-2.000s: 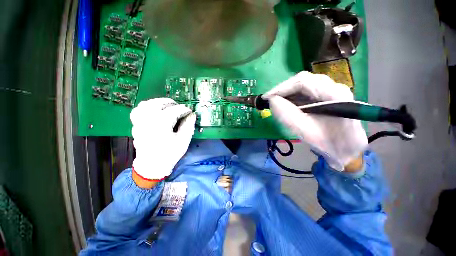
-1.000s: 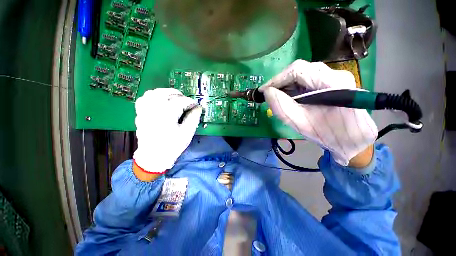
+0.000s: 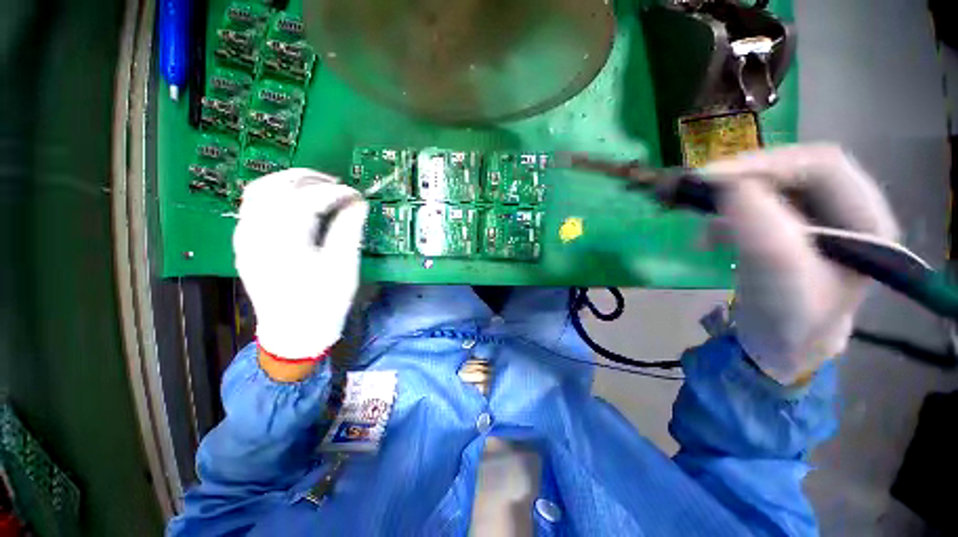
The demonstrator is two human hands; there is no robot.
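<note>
A green PCB panel of several small boards (image 3: 450, 203) lies solder side up on the green mat. My left hand (image 3: 298, 262), in a white glove with a red-edged cuff, is at the panel's left end. It pinches thin solder wire (image 3: 387, 185), whose tip shows over the upper left board. My right hand (image 3: 800, 257), gloved and blurred, holds the soldering iron (image 3: 693, 193) to the right of the panel. The iron's blurred tip points left, just off the panel's upper right corner.
Another PCB panel (image 3: 255, 100), component side up, lies at the left, partly behind my left hand. The round hood (image 3: 462, 52) hangs over the back. The iron stand (image 3: 725, 63) and cleaning sponge (image 3: 719, 138) are back right. A blue stick (image 3: 173, 47) and yellow scrap (image 3: 570, 229) also show.
My right hand has moved right with the soldering iron, its tip off the panel's middle. My left hand has moved left and slightly down, away from the middle boards. The sponge is more exposed.
</note>
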